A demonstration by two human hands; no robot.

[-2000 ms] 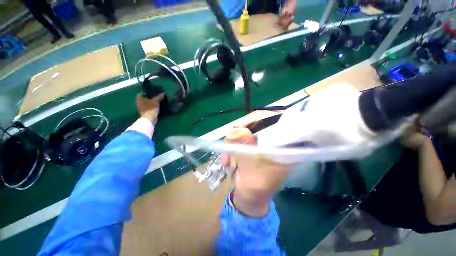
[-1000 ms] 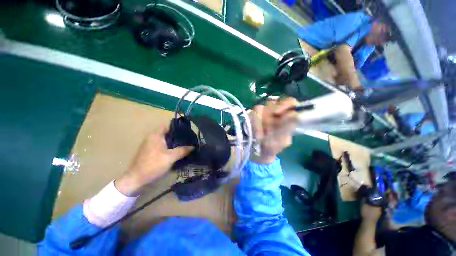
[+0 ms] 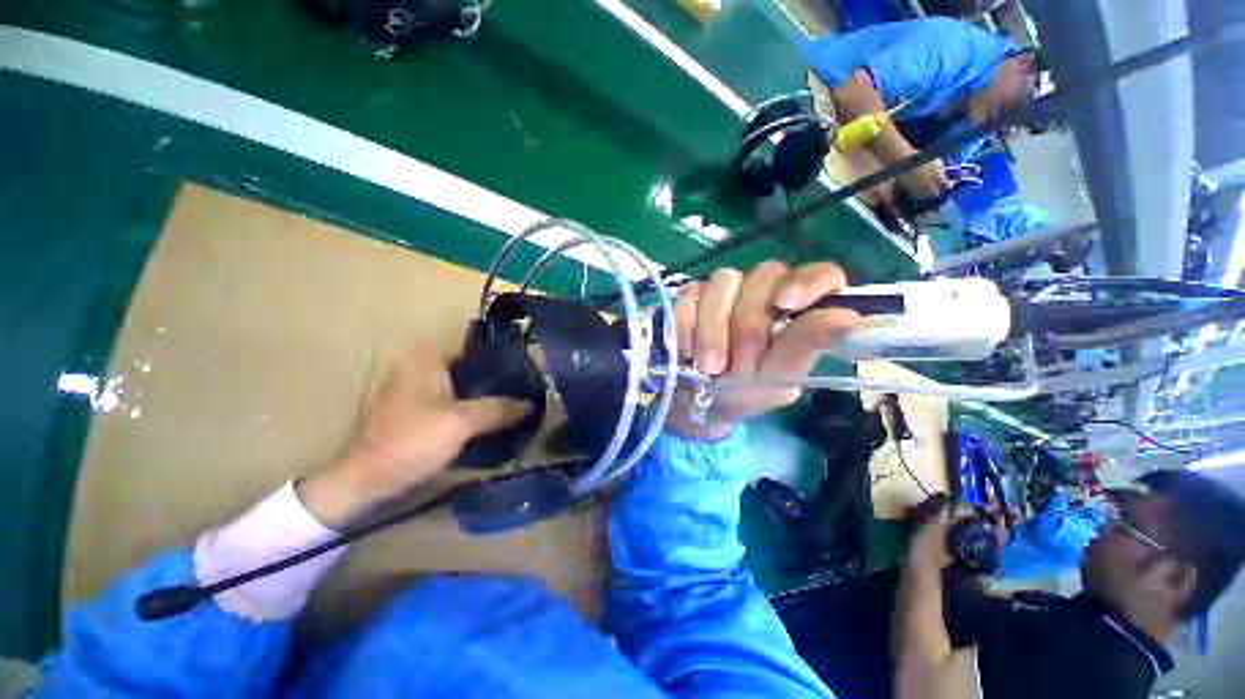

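My left hand [image 3: 410,426] grips a black headset [image 3: 580,369] by one ear cup, above the brown cardboard mat [image 3: 260,341]. The headset's two pale hoops [image 3: 635,294] arch on its right side. A thin black cable [image 3: 328,546] with a thicker end hangs across my left sleeve. My right hand [image 3: 751,335] is closed around the white screwdriver [image 3: 928,317], held nearly level. Its metal nozzle [image 3: 699,396] shows partly below my fingers, beside the hoops. Whether the tip touches the headset is hidden.
Other headsets [image 3: 785,144] lie on the green bench [image 3: 546,96] beyond a white line. A person in blue [image 3: 908,82] works across the bench. A person in black [image 3: 1079,628] sits at right, holding a headset part. A dark line crosses above my right hand.
The headset was picked up from the bench and brought over the mat. The screwdriver has swung from pointing down-left to nearly level beside it. Over the last second, both hands have moved little.
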